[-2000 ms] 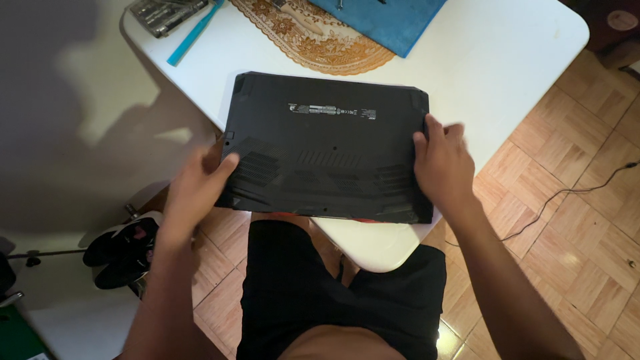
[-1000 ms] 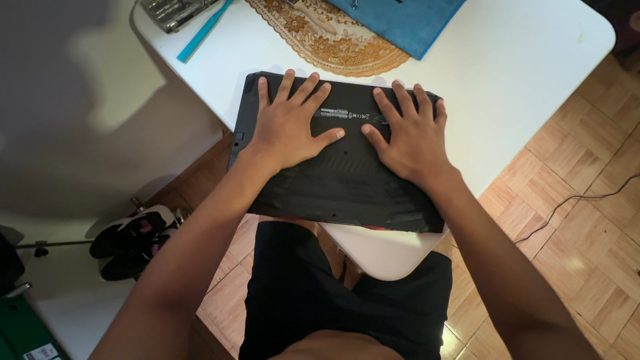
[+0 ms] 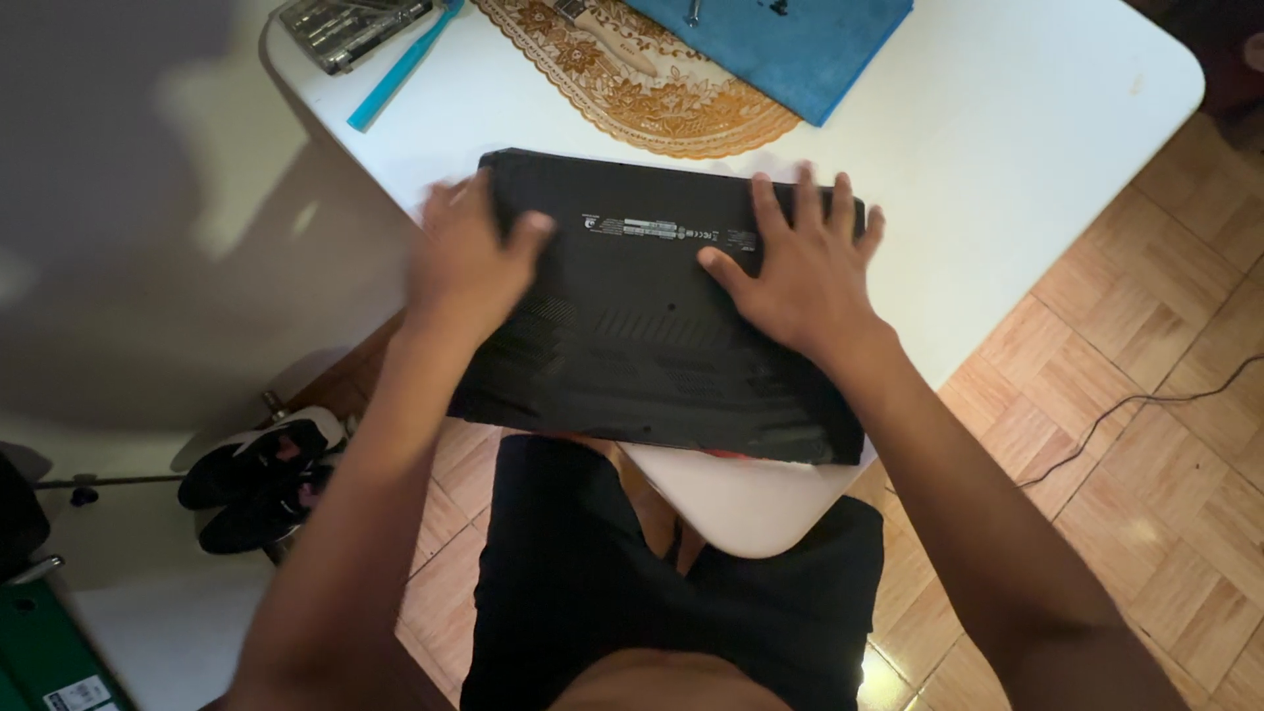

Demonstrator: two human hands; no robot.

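A black laptop (image 3: 632, 296) lies with its underside up on the near corner of the white table, its vents, screw holes and printed label facing me. Part of its near left side reaches past the table edge. My left hand (image 3: 474, 252), blurred, is at the laptop's far left corner, with the thumb over the underside and the other fingers around the side. My right hand (image 3: 805, 267) rests spread on the far right part of the underside, fingertips near the far edge, beside the label.
Beyond the laptop, the white table (image 3: 1007, 178) bears an orange patterned placemat (image 3: 681, 118) with a wooden-handled brush (image 3: 617, 39), a blue cloth (image 3: 790, 49), a blue plastic tool (image 3: 405, 69) and a clear case (image 3: 351, 30). Black shoes (image 3: 257, 474) are at left; a thin cable (image 3: 1126, 400) crosses the floor.
Both hands were at the laptop's sides, then spread flat on its underside. Since then my left hand has moved left to the far left corner; my right hand stays on the underside.
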